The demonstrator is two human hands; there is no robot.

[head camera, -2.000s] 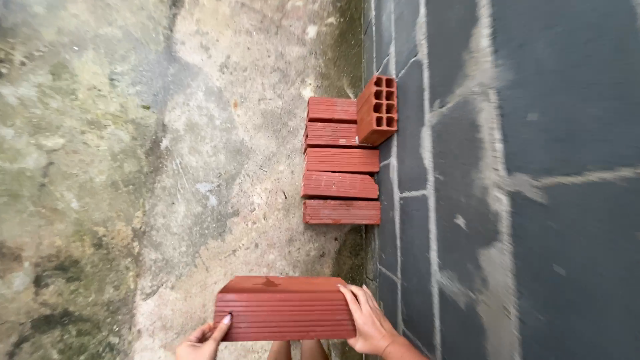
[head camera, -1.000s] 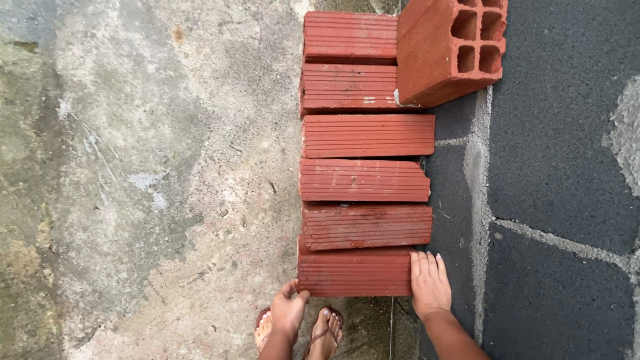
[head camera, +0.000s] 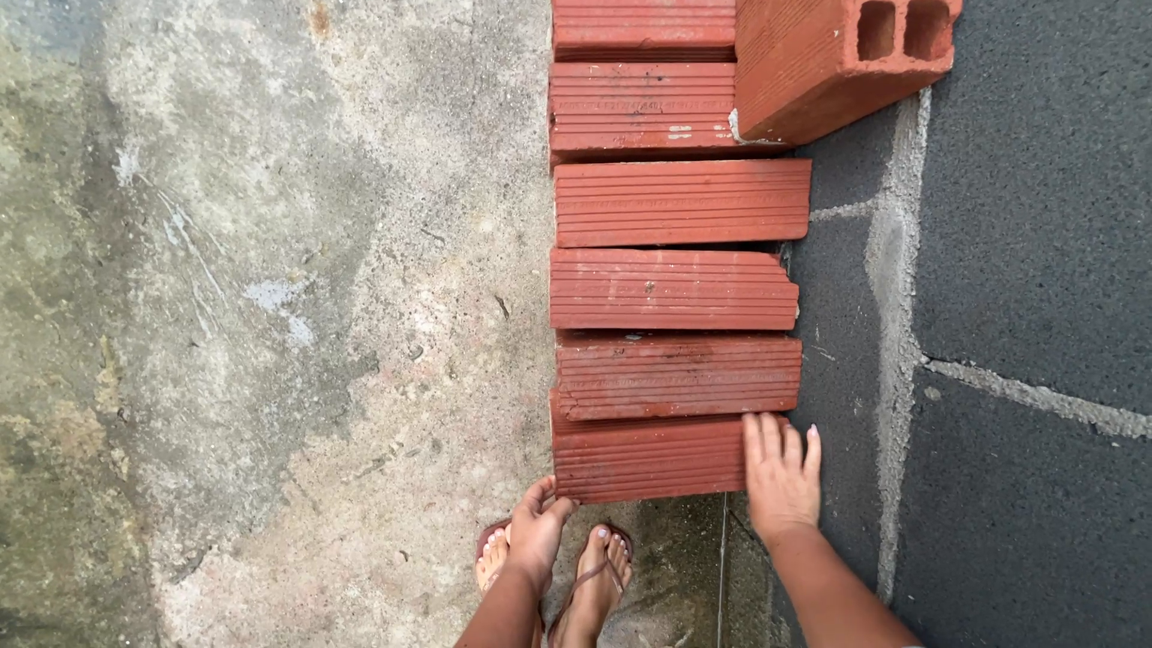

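Observation:
Several ribbed red clay bricks lie side by side in a row along the wall. The nearest clay brick (head camera: 650, 459) touches or almost touches the neighbouring brick (head camera: 679, 376). At its lower left corner, my left hand (head camera: 538, 531) grips the edge with thumb and fingers. My right hand (head camera: 779, 468) rests over its right end, fingers on the top, by the wall. At the far end, a hollow clay brick (head camera: 810, 72) with square holes sits on top of the row, against the wall.
A dark block wall (head camera: 1035, 468) with rough mortar joints runs along the right. The stained concrete floor (head camera: 360, 360) spreads to the left. My feet in flip-flops (head camera: 589, 585) stand just below the nearest brick.
Two seconds ago both hands held the brick apart from the row; one second ago it was at the row's near end, where it is now. The view has moved closer to the row.

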